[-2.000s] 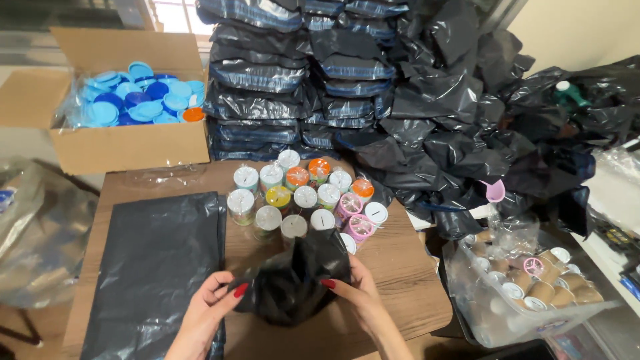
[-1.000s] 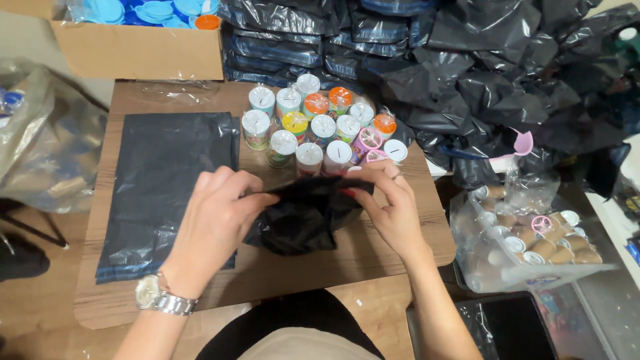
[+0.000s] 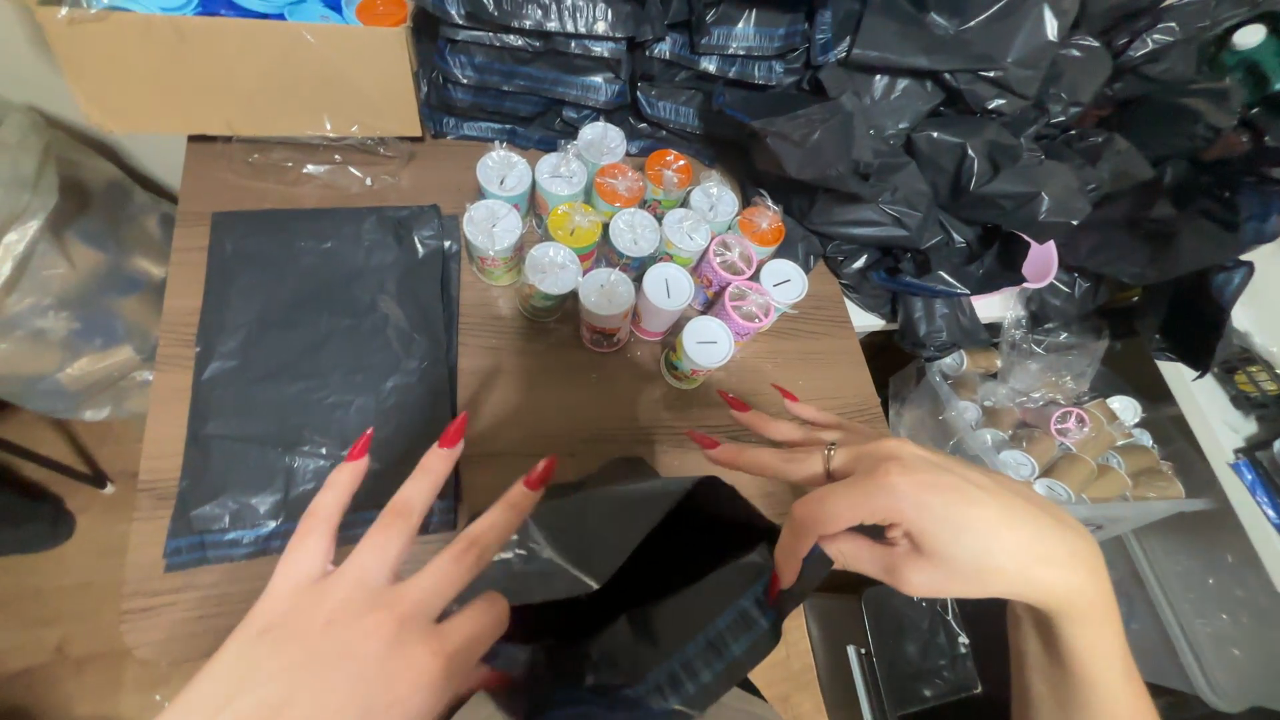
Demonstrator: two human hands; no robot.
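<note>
A black plastic mailing bag [image 3: 650, 590] gapes at its mouth near the table's front edge. My left hand [image 3: 400, 590] pinches its left rim between thumb and index finger, the other fingers spread. On its right rim, my right hand [image 3: 900, 510] grips with thumb and index finger, the other fingers extended toward the cylinders. Several small cylindrical tins with slotted lids stand grouped on the table, among them a white-lidded one [image 3: 706, 343] nearest my right hand, an orange-lidded one [image 3: 668, 172] and a pink-lidded one [image 3: 748, 306]. Flat black bags [image 3: 320, 370] lie stacked at the left.
Piled black bags [image 3: 540, 70] line the table's back, beside loose crumpled ones [image 3: 960, 150]. A cardboard box [image 3: 240, 75] of blue lids stands back left. At the right, a clear plastic bin [image 3: 1150, 510] holds more cylinders. A filled clear bag [image 3: 70, 270] is at the left.
The bag's mouth has opened wider, and it sits nearer to me. My fingers have spread, with thumbs and index fingers at its rim. A white-lidded cylinder now stands in front of the group.
</note>
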